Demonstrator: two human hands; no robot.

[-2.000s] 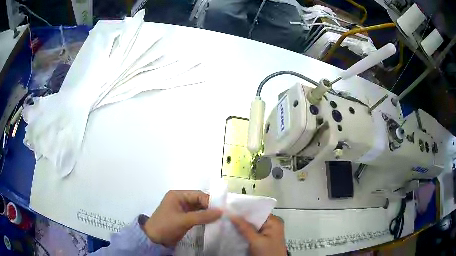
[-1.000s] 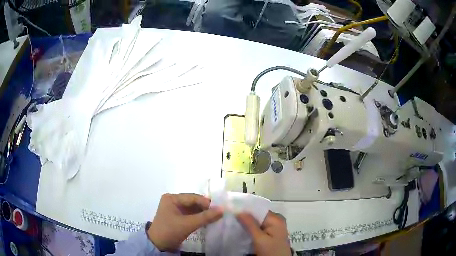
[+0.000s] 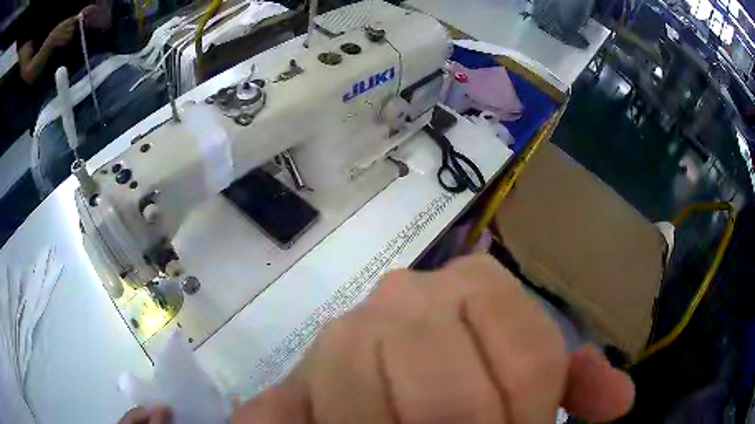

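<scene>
A white fabric piece point(image 3: 186, 385) stands up at the bottom left, below the needle area. Fingertips of my left hand point(image 3: 147, 416) show at its lower edge, gripping it; the rest of that hand is cut off. My right hand point(image 3: 447, 339) is large and blurred, close to the camera at the bottom centre, with its back up and fingers curled. Its underside is hidden, so I cannot tell if it holds anything. The cream JUKI sewing machine point(image 3: 306, 99) stands beyond, its lit needle plate point(image 3: 153, 319) at the left.
A black phone point(image 3: 271, 204) lies on the machine bed. Black scissors point(image 3: 458, 166) lie near the table's right end. A brown cardboard sheet point(image 3: 584, 240) and yellow frame point(image 3: 720, 273) stand at the right. White strips point(image 3: 25, 306) lie at the left. A person's hand point(image 3: 64, 31) shows top left.
The view has swung right, bringing the scissors and cardboard into view. My right hand has left the fabric and come up close to the camera. My left hand remains at the fabric.
</scene>
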